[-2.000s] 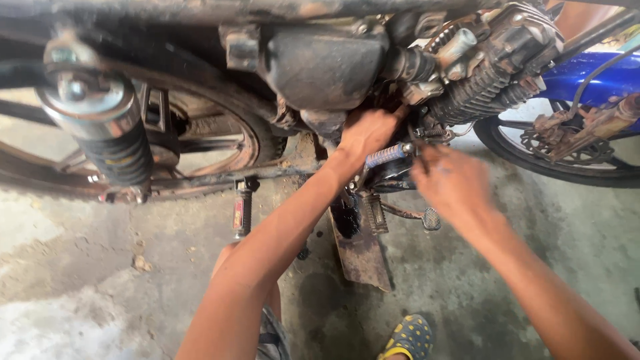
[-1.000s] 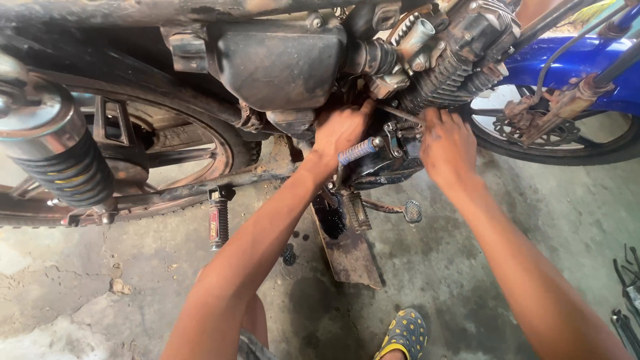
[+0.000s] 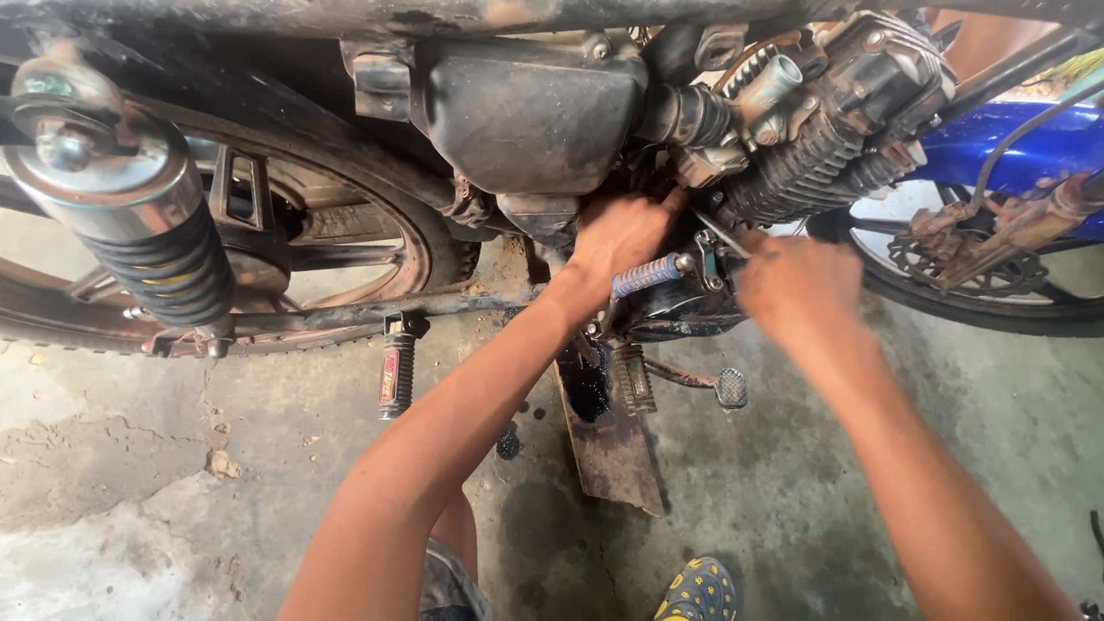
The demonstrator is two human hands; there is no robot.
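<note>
My left hand reaches in under the black plastic side box of a motorcycle, its fingertips partly hidden among dark parts behind the finned engine cylinder. My right hand, blurred, is closed around the near end of a thin metal rod or tool. The rod's far end points up and left toward the engine, close to my left fingers; its tip is hard to make out. Below and between the hands is a lever with a blue ribbed rubber sleeve.
The rear wheel and a shock absorber are at left, with a footrest below. A metal pedal juts out over the concrete floor. An oil-stained board lies under the engine. A blue fender and front wheel are at right.
Two seconds ago my right hand was lower beside the engine, with no rod plainly visible. The rod shows between my hands one second ago and now. My left hand stays under the side box.
</note>
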